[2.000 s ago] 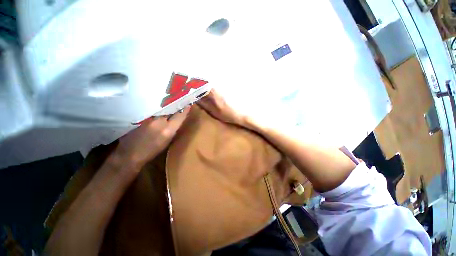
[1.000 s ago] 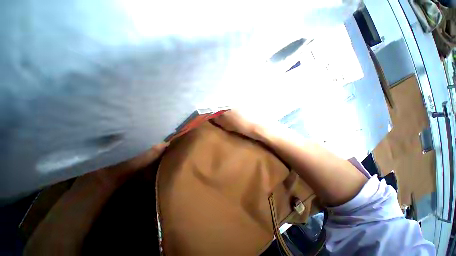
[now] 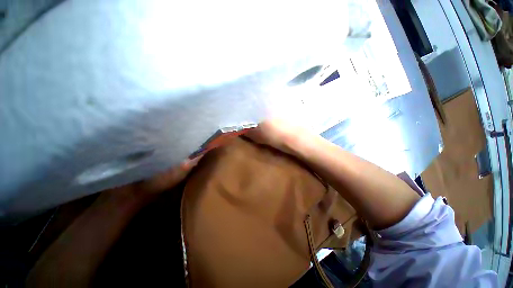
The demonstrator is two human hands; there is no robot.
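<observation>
The white sewing machine head (image 3: 129, 84) fills the upper left, very close, with a red logo at its lower edge. A tan-brown bag body (image 3: 242, 208) hangs below it, its far edge hidden under the head. A pale line runs down the bag's left edge. A thin brown handle (image 3: 313, 247) loops at its lower right. My right hand (image 3: 275, 135) is at the bag's upper edge beside the logo, fingertips hidden. My left hand (image 3: 171, 175) is dark and partly covered by the head at the bag's upper left; its fingers are hidden.
The bright machine bed plate (image 3: 388, 140) lies to the right of the head. A tan flat panel (image 3: 458, 163) lies farther right, by a long pale rail (image 3: 478, 73). A crumpled cloth (image 3: 485, 19) is at the top right. A small metal fitting (image 3: 337, 229) shows on the bag.
The head-camera view has come closer to the machine head, which now covers more of my left hand. My right hand stays at the bag's upper edge. The bag shows slightly lower.
</observation>
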